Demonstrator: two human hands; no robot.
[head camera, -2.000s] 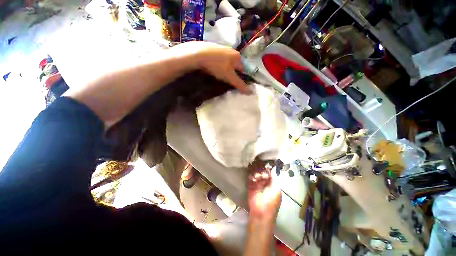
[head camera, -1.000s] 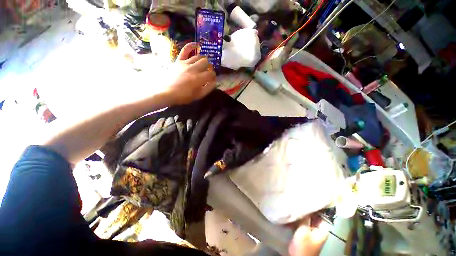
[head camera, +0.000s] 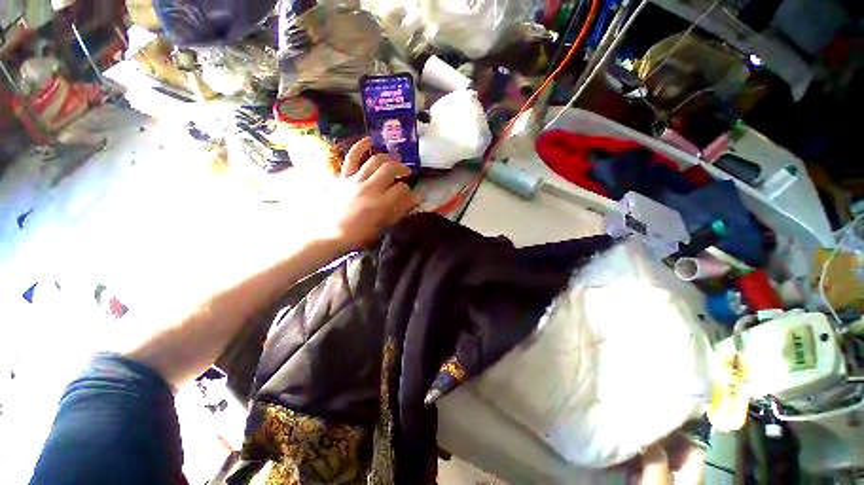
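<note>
My left hand touches the lower part of the upright smartphone, whose screen is lit. The dark quilted garment lies below that hand, with gold-patterned trim at its lower edge. Its white padding spreads to the right, towards the sewing machine head. My right hand is at the bottom edge, partly cut off and blurred, by the lower edge of the padding; its grip cannot be told. The needle area is not clearly seen.
A white-rimmed tray with red and navy cloth stands behind the machine. A clear plastic box and thread spools are beside the padding. A jar with a red lid is left of the phone. Orange and white cables run behind.
My left hand has gone from the cloth to the phone, and the phone's screen picture differs. The dark garment is more exposed. The view has shifted, and my right hand is now lower and mostly cut off.
</note>
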